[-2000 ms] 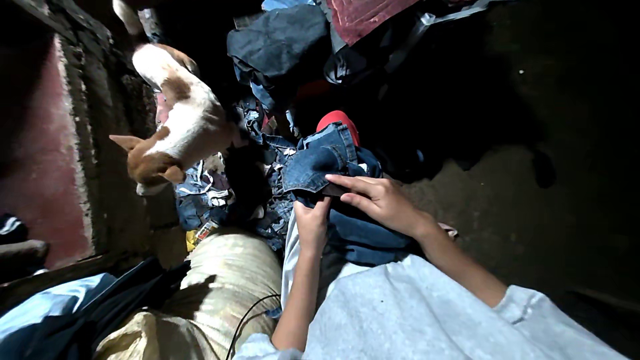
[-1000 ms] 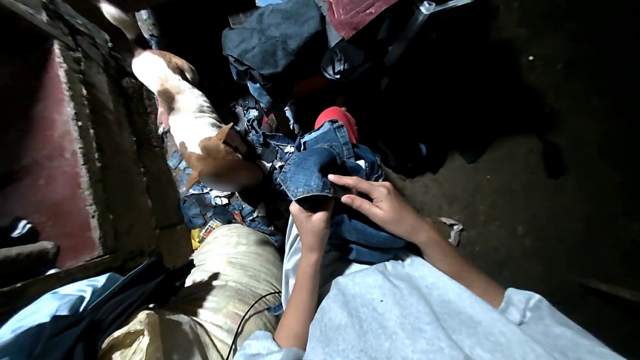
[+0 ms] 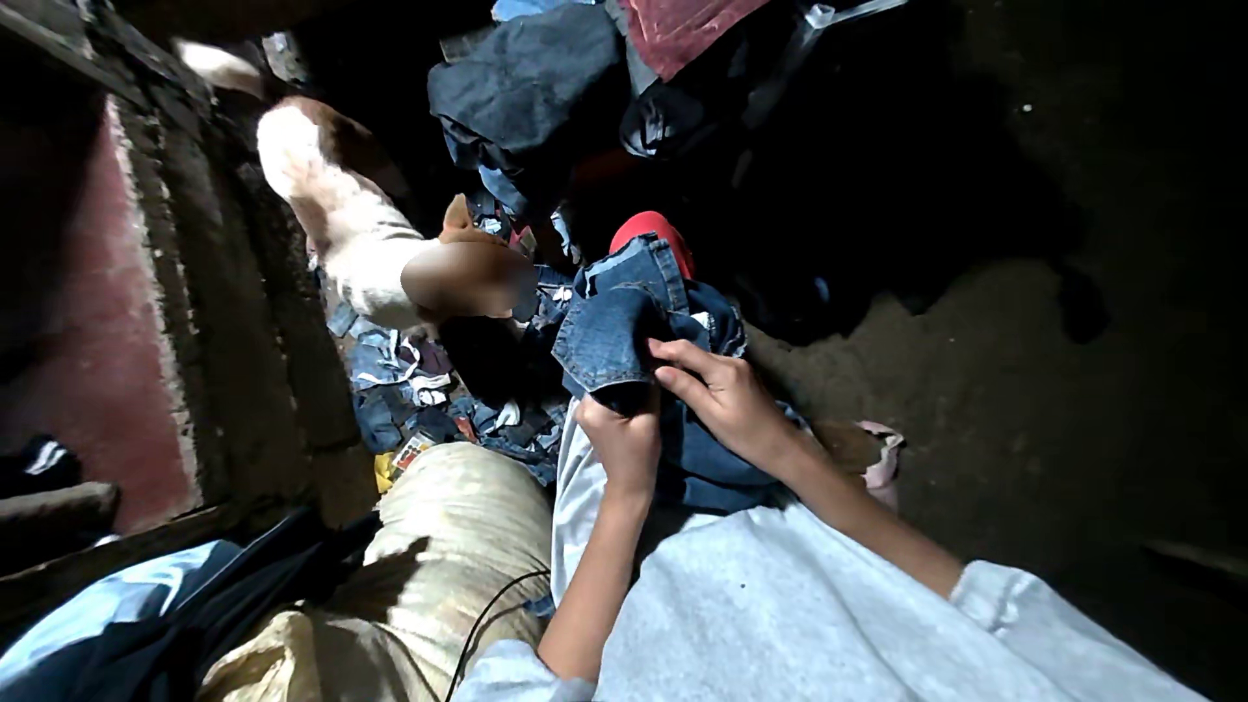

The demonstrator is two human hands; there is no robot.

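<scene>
A blue denim garment lies bunched over my lap, with a stitched, pointed piece of it facing up. My left hand grips the lower edge of that piece, its fingers partly hidden under the cloth. Just to the right, my right hand pinches the denim at the piece's right edge between thumb and fingers. A thick denim seam runs above the hands, and a red rounded thing shows beyond it. More denim hangs below my right hand.
A white and brown dog stands at the left over scattered denim scraps. A pale stuffed sack lies beside my left arm, with a thin black cable across it. Dark folded cloth and a red cloth lie ahead. A rough-edged wall is at left.
The dog has lowered and turned its head to the right, toward the denim on my lap. Both my hands remain on the denim with little movement.
</scene>
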